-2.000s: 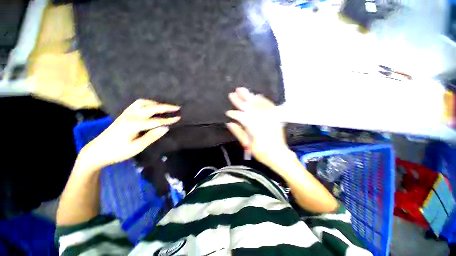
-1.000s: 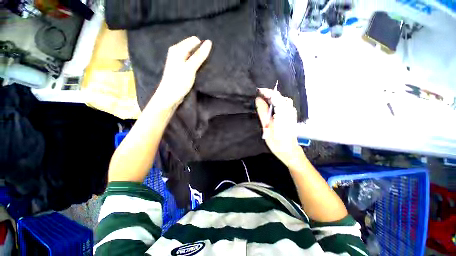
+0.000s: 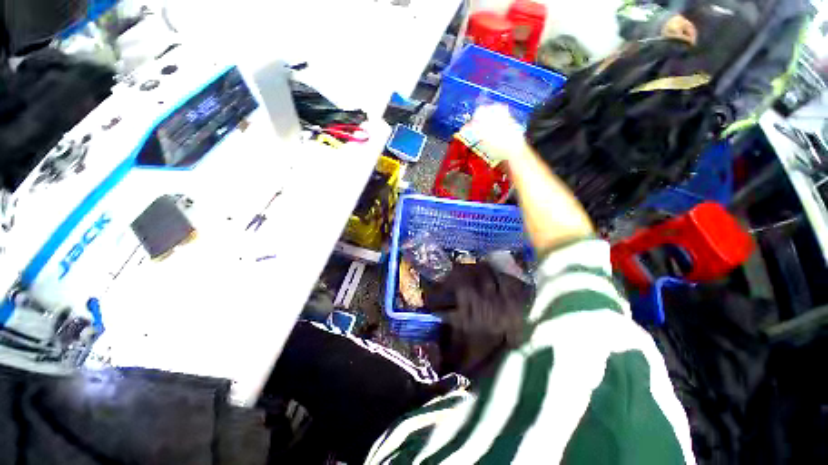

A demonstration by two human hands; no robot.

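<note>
My right hand (image 3: 495,132) is stretched out away from me, small and overexposed, at a pale, yellow-edged flat item (image 3: 474,145) above a red plastic stool (image 3: 468,174). Its fingers are washed out, so I cannot tell whether they grip the item. My left hand is out of the picture. The dark garment cloth (image 3: 118,413) lies at the lower left by the machine table's edge, with no hand seen on it.
The white table (image 3: 300,218) bears the JACK sewing machine (image 3: 136,136), a dark pad (image 3: 163,225) and red-and-yellow handled snips (image 3: 345,133). Blue crates (image 3: 458,211) stand on the floor. Another red stool (image 3: 690,243) and dark garment heaps (image 3: 595,127) are at the right.
The view has swung to the right. My right hand has left the dark cloth and reached out to the red stool. My left hand has gone out of view.
</note>
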